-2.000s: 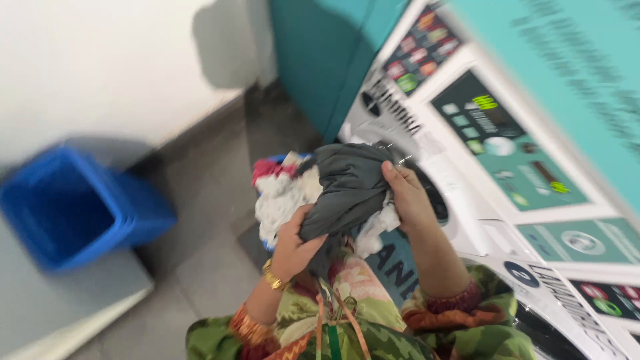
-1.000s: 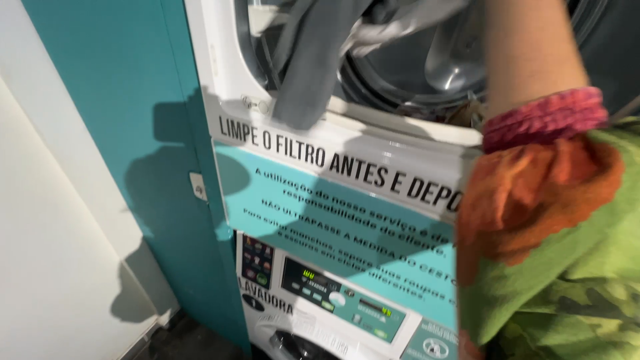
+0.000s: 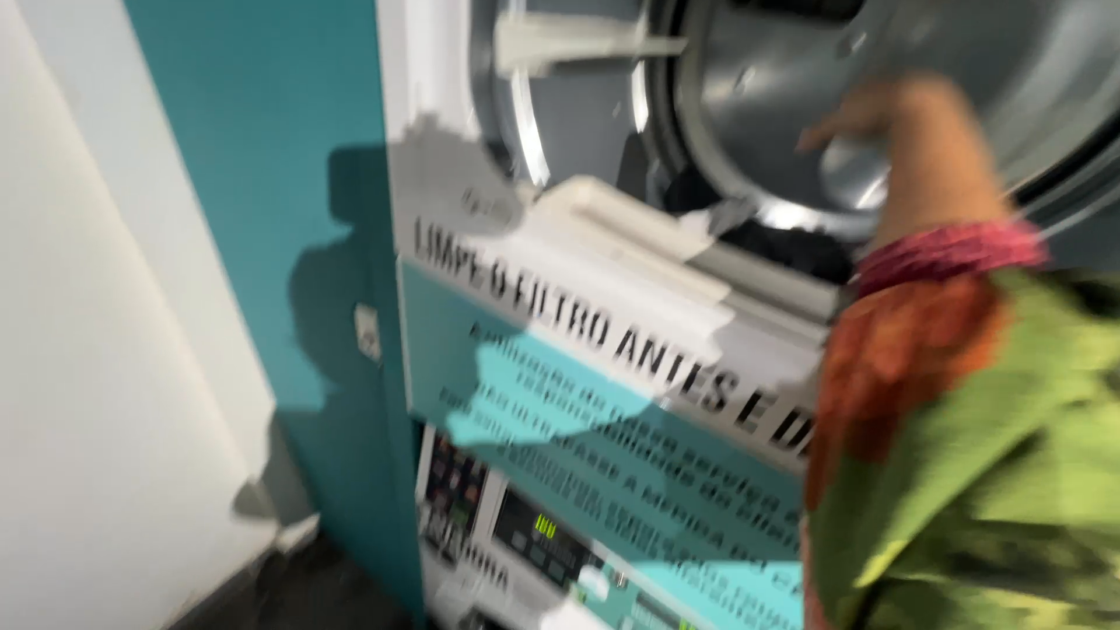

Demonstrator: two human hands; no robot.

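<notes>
My right hand (image 3: pixel 906 109), blurred by motion, reaches from the right into the metal drum (image 3: pixel 770 96) of an upper front-loading machine. A finger points left, and no cloth shows in the hand. Below the wrist, black cloth (image 3: pixel 783 249) lies along the bottom of the round opening, with a small grey piece (image 3: pixel 733 213) of fabric beside it. A pale plastic filter cover (image 3: pixel 630 232) runs along the lower lip of the opening. My left hand is not in view.
A pale plastic part (image 3: pixel 569 42) juts out at the opening's left. Below are a printed teal panel (image 3: pixel 560 394) and a lower machine's control panel (image 3: pixel 542 534). A teal side panel (image 3: pixel 280 219) and white wall (image 3: pixel 114 332) stand at left.
Two seconds ago both hands held a bundle with dark grey cloth. One second ago grey cloth hung over the opening's lip; that hanging length is gone from there. The view has swung to the upper machine.
</notes>
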